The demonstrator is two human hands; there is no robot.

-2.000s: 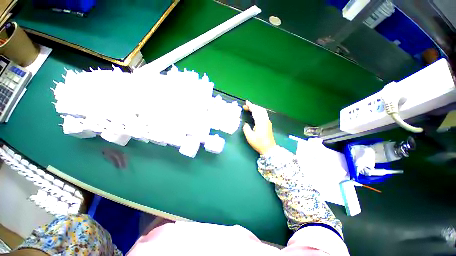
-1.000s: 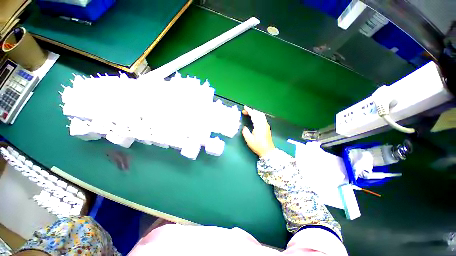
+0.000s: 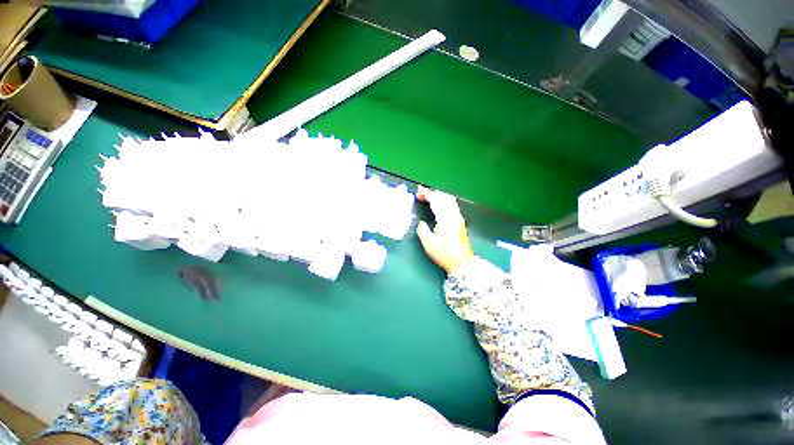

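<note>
A heap of white power adapters (image 3: 235, 195), overexposed into one mass with thin prongs along its far edge, lies on the green bench mat (image 3: 322, 322). My right hand (image 3: 446, 233) rests on the mat just right of the heap, thumb and fingers apart, with nothing seen in it. My left hand is not in view; only its flowered sleeve (image 3: 131, 413) shows at the bottom left, its lower end cut off by the edge.
A green conveyor belt (image 3: 470, 130) runs beyond the bench, a white bar (image 3: 348, 87) across its edge. A carton (image 3: 43, 348) with white parts is at lower left. Calculator (image 3: 22, 165) and pen holder (image 3: 39, 97) stand left; power strip (image 3: 670, 174) and blue bin (image 3: 616, 291) right.
The view has shifted slightly. My right hand stays in the same place beside the heap, and the heap looks unchanged.
</note>
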